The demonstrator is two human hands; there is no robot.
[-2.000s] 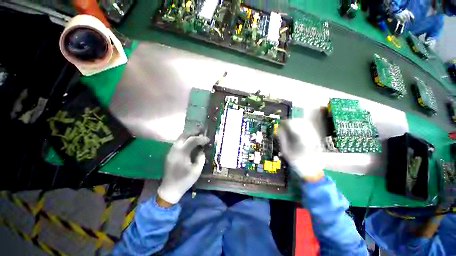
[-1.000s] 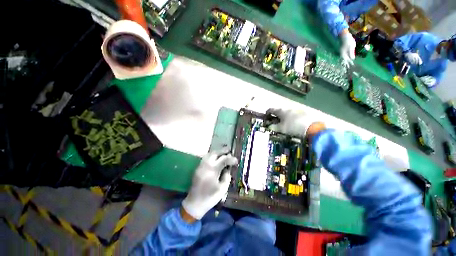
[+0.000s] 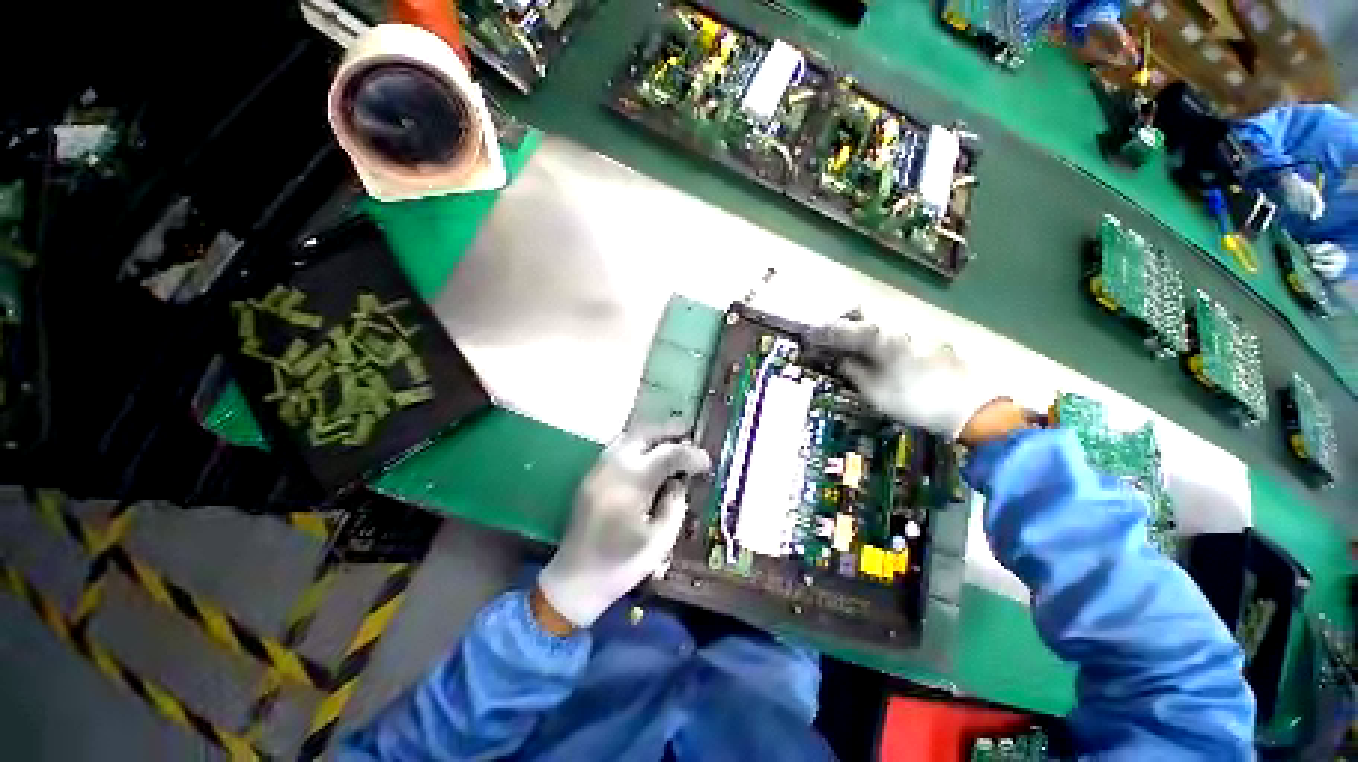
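A populated circuit board (image 3: 775, 469) with a long white bar and yellow blocks sits in a black board frame (image 3: 775, 597) on a green mat (image 3: 675, 357), in front of me. My gloved left hand (image 3: 618, 518) is at the frame's left edge, fingers curled against it; its fingertips are partly hidden. My gloved right hand (image 3: 903, 372) is at the frame's upper edge, fingertips on or just over the board's top end; whether it pinches a small part there cannot be told.
A black tray of green terminal blocks (image 3: 343, 372) lies left, below a tape roll (image 3: 413, 119). Framed boards (image 3: 797, 134) and bare green boards (image 3: 1224, 354) lie on the conveyor. A black bin (image 3: 1258, 625) and red-lined box (image 3: 931, 730) are at right. Other people's gloved hands show upper right.
My right hand has moved from the board's right side to its upper edge. My left hand stays at the frame's left edge. The view has shifted, and another person's hand has left the conveyor boards.
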